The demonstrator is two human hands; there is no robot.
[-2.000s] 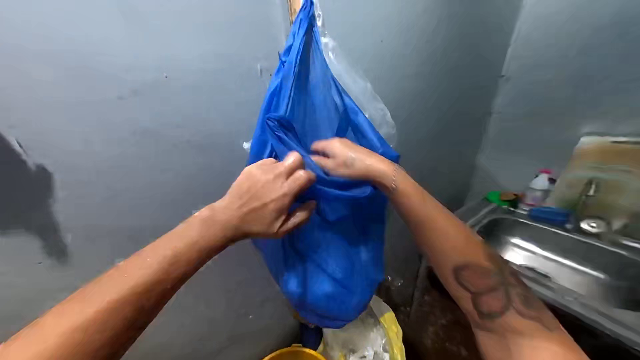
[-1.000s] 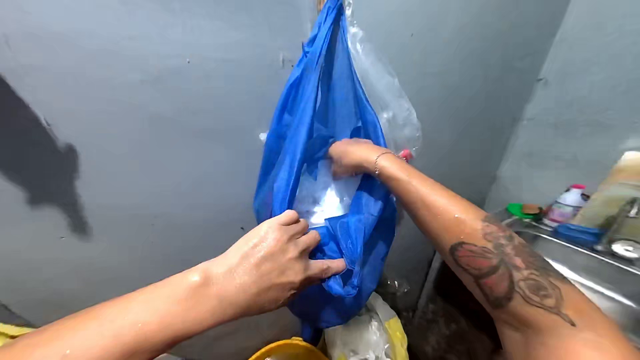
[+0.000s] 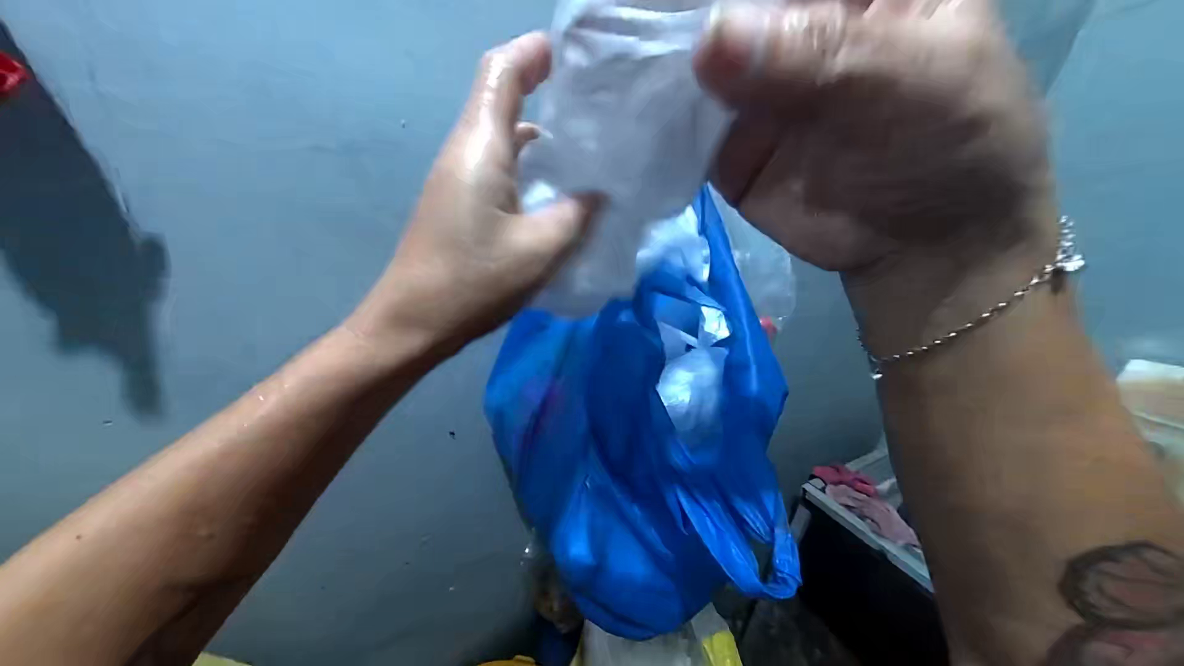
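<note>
A translucent white plastic bag [image 3: 629,120] is stretched between my hands at the top of the head view. My left hand [image 3: 490,203] grips its left side, thumb in front. My right hand [image 3: 879,120], blurred by motion, holds its upper right part; some fingers run out of the frame. Below and behind them a blue plastic bag [image 3: 638,481] hangs by the wall, its mouth gaping and one handle loop drooping at the lower right. Clear or white plastic bags [image 3: 692,393] show inside it.
A grey-blue wall [image 3: 305,462] stands close behind. Pink and red cloths [image 3: 869,504] lie at a counter edge on the lower right. A bag with a yellow part [image 3: 720,647] is under the blue bag. Another clear bag [image 3: 763,268] hangs behind.
Both hands have left the blue bag and risen in front of it, now with a translucent bag between them. One second ago my right hand was inside the blue bag.
</note>
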